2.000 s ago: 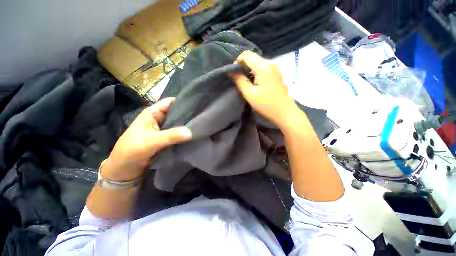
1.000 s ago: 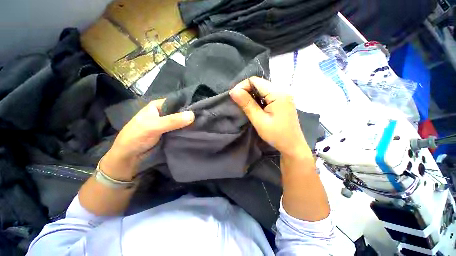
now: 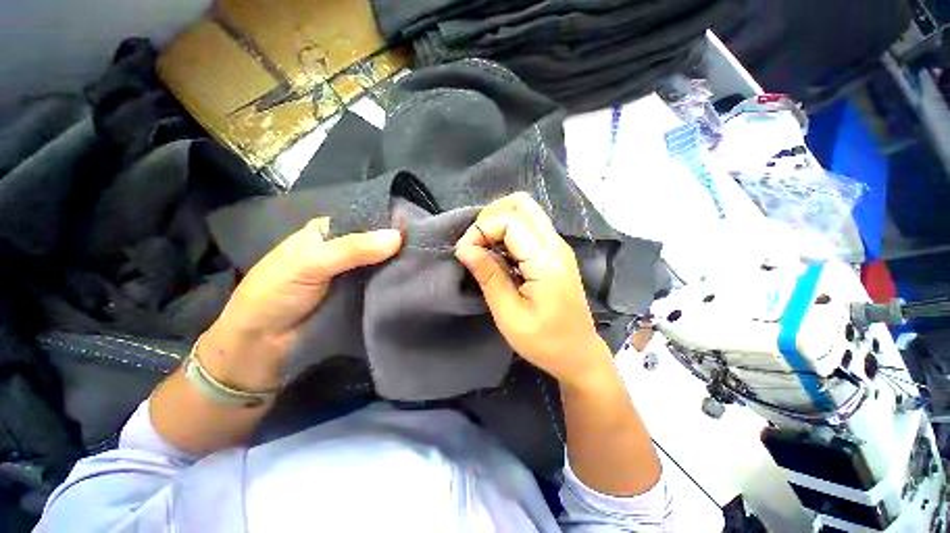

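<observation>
A dark charcoal garment (image 3: 448,130) lies in front of me over the table edge and my lap, with a smoother grey flap (image 3: 432,338) hanging toward me. My left hand (image 3: 302,281) pinches the garment at a folded seam, thumb on top. My right hand (image 3: 526,292) is bent over the same seam, a little right of my left thumb, with thumb and forefinger together on the cloth. Whether a small tool is in my right hand cannot be told. A dark opening shows in the cloth just above the seam.
A white sewing machine (image 3: 755,323) with a blue stripe stands at the right. Plastic bags (image 3: 797,198) lie behind it. A cardboard box (image 3: 281,78) and stacked dark cloth (image 3: 563,52) are at the back. A dark garment pile (image 3: 135,239) lies at the left.
The garment was turned and lowered, and its seam now lies flatter between my hands. My right hand has moved down and left along it, nearer my left thumb.
</observation>
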